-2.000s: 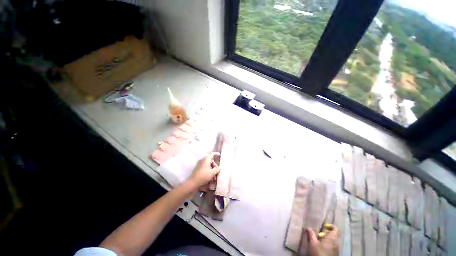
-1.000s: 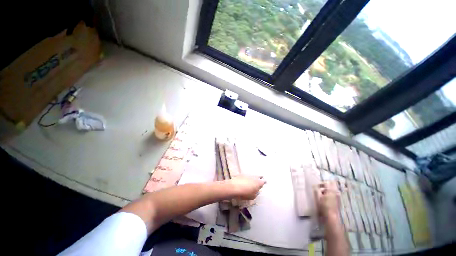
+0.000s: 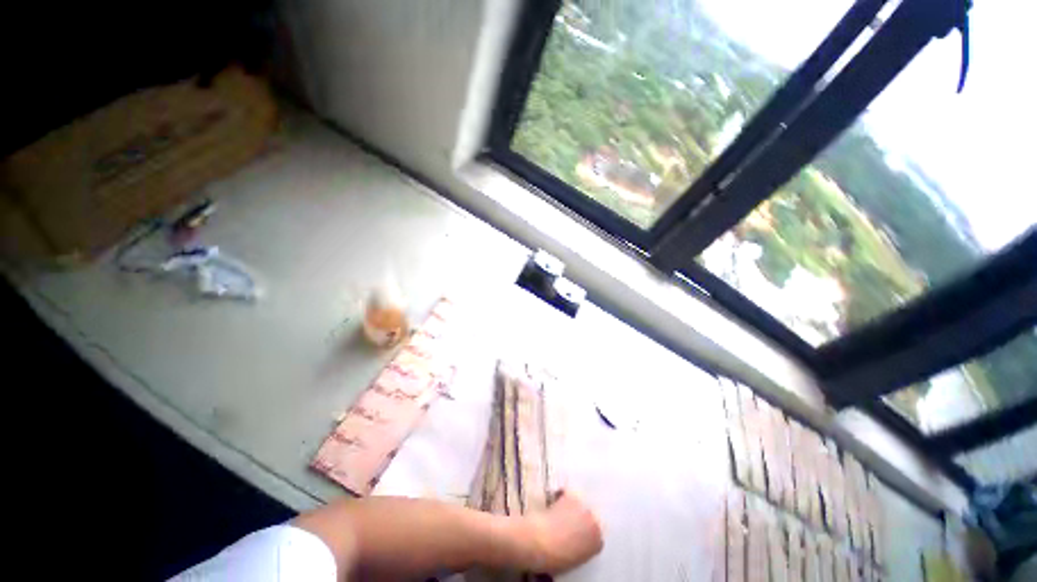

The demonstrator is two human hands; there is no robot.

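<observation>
Several beige-taupe zipper strips (image 3: 521,438) lie side by side on the pale sheet in front of me, their lower ends cut off or hidden by my arm. My left hand (image 3: 563,532) reaches in from the lower left, its fingers curled at the right edge of these strips. It is blurred, and whether it grips a strip cannot be told. My right hand is out of the picture. More strips lie in two rows at the right, an upper row (image 3: 802,455) by the window and a lower row (image 3: 796,540).
A pale backing sheet with pink-red print (image 3: 381,426) lies left of the strips. Behind it stands an amber bottle (image 3: 384,324). Small black-and-white blocks (image 3: 552,282) sit near the sill. A crumpled white scrap (image 3: 225,276), a dark cord and a brown carton (image 3: 148,148) are at the left.
The view has shifted, so the bench items sit lower in the picture. My right hand, earlier on strips at the right, has left the picture. The separate strips beneath it are no longer seen.
</observation>
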